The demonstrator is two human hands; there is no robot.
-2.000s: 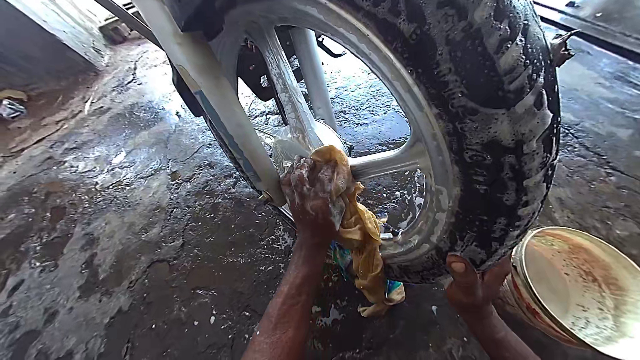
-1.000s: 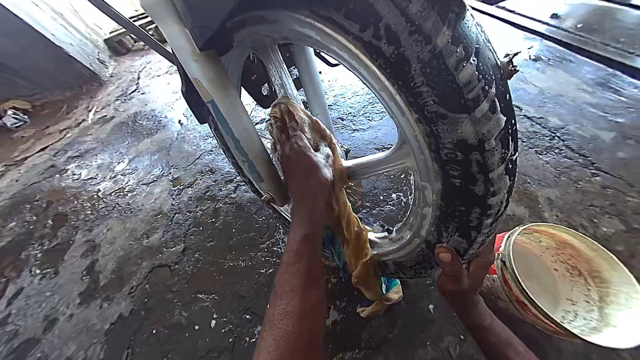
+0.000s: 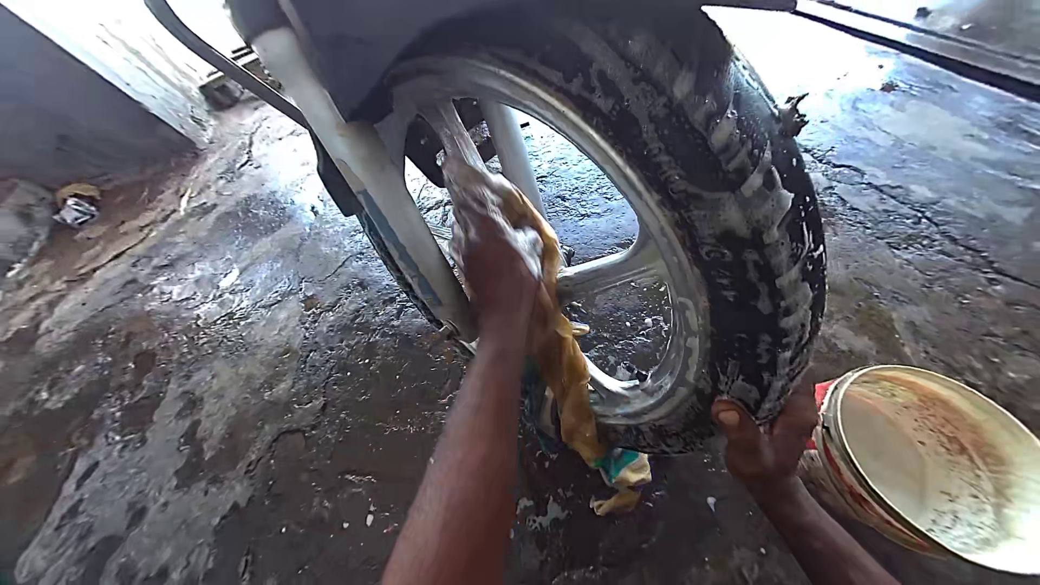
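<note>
My left hand [image 3: 491, 231], covered in suds, presses a wet yellow-brown cloth [image 3: 573, 382] against an upper spoke [image 3: 455, 134] of a motorcycle's cast wheel. The cloth hangs down past the rim [image 3: 691, 325], with a teal patch near its lower end. White foam streaks the black tyre [image 3: 715, 195]. Low on the tyre, my right hand [image 3: 764, 435] grips the tread, thumb on the near side and its other fingers partly hidden. The pale fork leg [image 3: 382, 195] stands just left of my left hand.
A whitish bucket [image 3: 845, 455] with a stained inside stands right of my right hand. Wet, rough concrete floor [image 3: 244, 349] spreads around the wheel. A wall [image 3: 73, 89] rises at the upper left, with a small crumpled item [image 3: 77, 207] near its foot.
My left hand has moved up with the cloth, from near the hub to the upper spoke. The cloth now hangs in a longer strip. My right hand still holds the tyre's lower part.
</note>
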